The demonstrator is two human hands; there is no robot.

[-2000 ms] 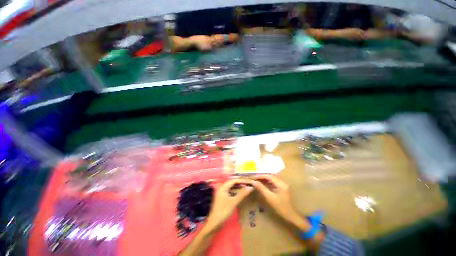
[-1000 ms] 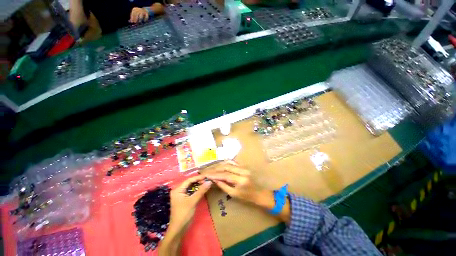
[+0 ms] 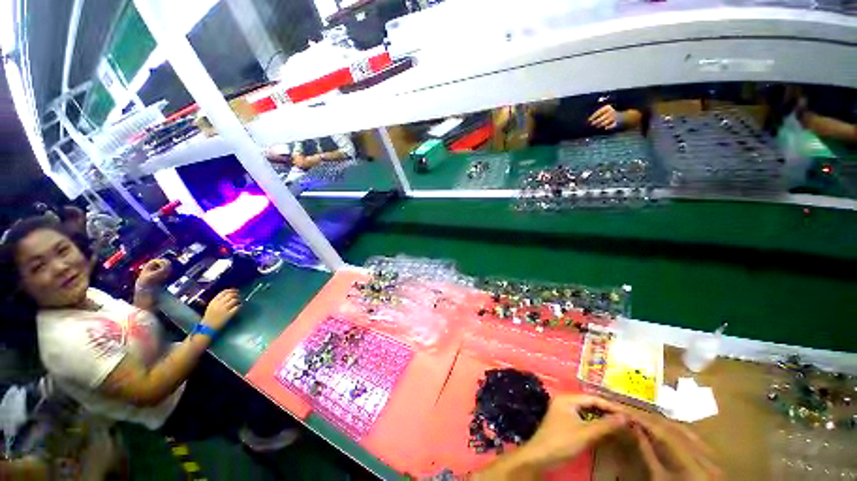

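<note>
My left hand (image 3: 568, 434) and my right hand (image 3: 662, 449) meet at the lower right, fingertips together. A tiny dark and yellowish part (image 3: 592, 413) shows at my left fingertips; its details are too small to tell. The right hand is cut by the bottom edge, and whether it grips the part is hidden. A heap of black parts (image 3: 510, 407) lies on the red mat (image 3: 449, 362) beside my left hand. A shallow white box with a yellow patch (image 3: 631, 368) is behind the hands.
A pink-purple pocketed tray (image 3: 346, 374) and clear trays of mixed parts (image 3: 554, 305) lie on the red mat. A white bottle (image 3: 700, 352) and white pieces (image 3: 689, 398) are right of the box. A person (image 3: 103, 343) sits at left. A white post (image 3: 240, 141) rises behind the mat.
The view has swung to the left, so my hands and the mats now appear further right and lower. The seated person has come into view. My hands remain together at the fingertips.
</note>
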